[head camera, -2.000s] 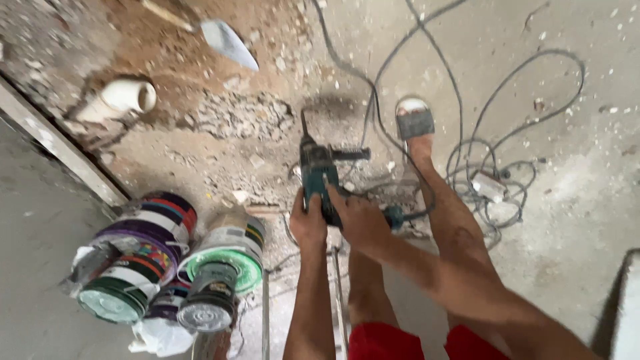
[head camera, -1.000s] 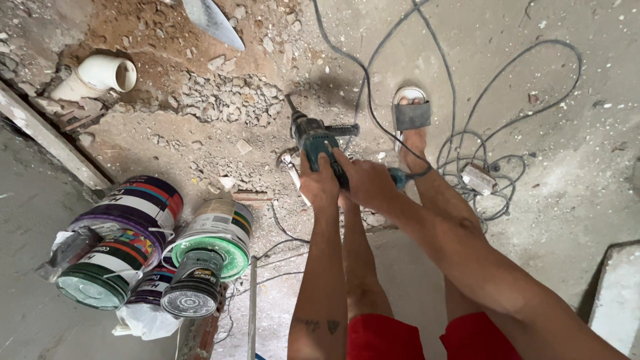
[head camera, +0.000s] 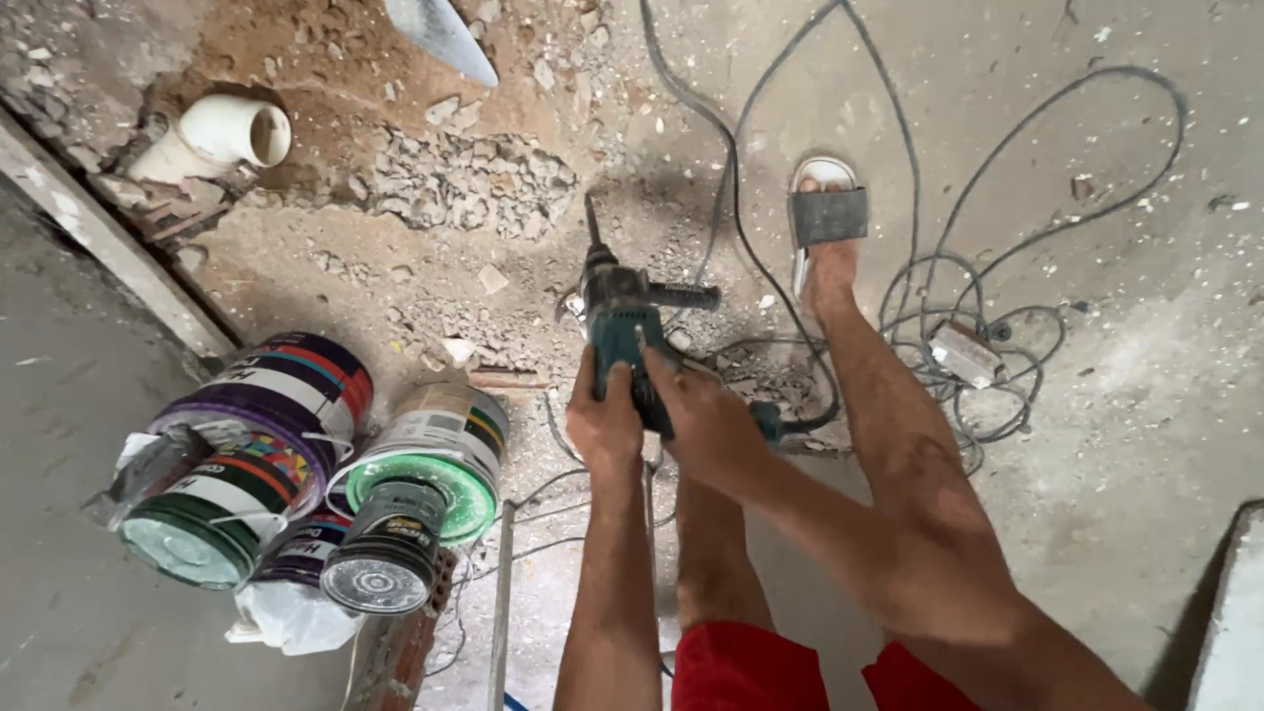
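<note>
A teal and black rotary hammer drill (head camera: 622, 326) is held in both hands near the middle of the view, its chisel bit (head camera: 592, 219) pointing up the view at the edge of broken concrete rubble (head camera: 474, 183). My left hand (head camera: 604, 410) is closed around the left side of the tool's body. Across the body's right and rear part lies my right hand (head camera: 706, 420), with fingers on the housing; its grip on the handle is partly hidden. A black side handle (head camera: 683, 295) sticks out to the right, and a dark power cable (head camera: 736, 197) runs from the rear.
Several paint buckets (head camera: 425, 425) are stacked at lower left beside a brick edge (head camera: 400, 652). A white PVC pipe elbow (head camera: 222, 136) rises from the dirt. A trowel blade (head camera: 444, 35) lies at the top. Looped cable (head camera: 1027, 262) and a small block (head camera: 966, 354) lie right of my sandalled foot (head camera: 830, 212).
Both hands still hold the drill. Its bit, at first pointing nearly straight up the view, tilted left and remains angled slightly left. The view has shifted somewhat.
</note>
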